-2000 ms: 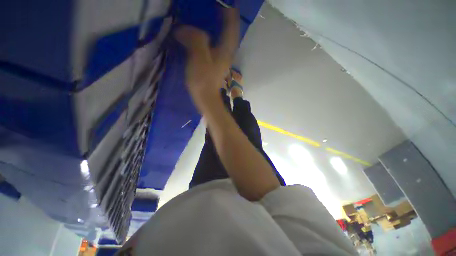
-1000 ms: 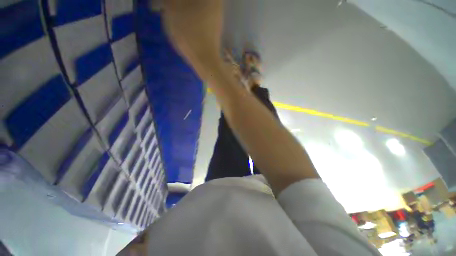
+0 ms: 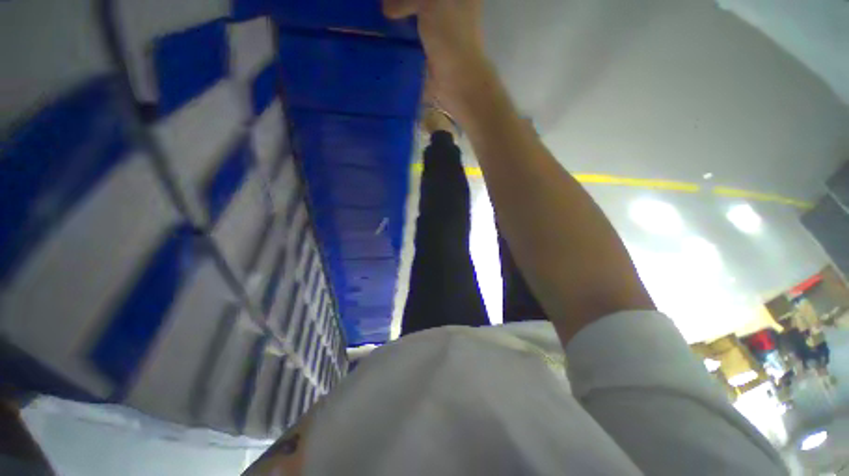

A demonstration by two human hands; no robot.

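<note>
A tall stack of blue-and-white boxes [image 3: 349, 186] fills the left side. Its solid blue face is towards my legs, and its checkered side is blurred close to the camera. My right hand [image 3: 451, 42] is at the top edge of the picture, partly cut off. Its fingers touch or lie over the right edge of the uppermost blue boxes; whether they grip cannot be told. My left hand cannot be made out. Only a bit of skin shows beside my shirt at the bottom, and a dark brown blur of unclear nature lies at the lower left edge.
Grey floor [image 3: 633, 102] with a yellow line [image 3: 642, 183] lies to the right of the stack. My dark-trousered legs stand close beside its blue face. A pale wall curves across the upper right. Grey panels [image 3: 828, 218], brown cartons [image 3: 735, 361] and people are far off at the lower right.
My right hand has moved up and right, from over the blue face to its outer edge. The view has shifted, and the checkered side looks larger and nearer than one second ago.
</note>
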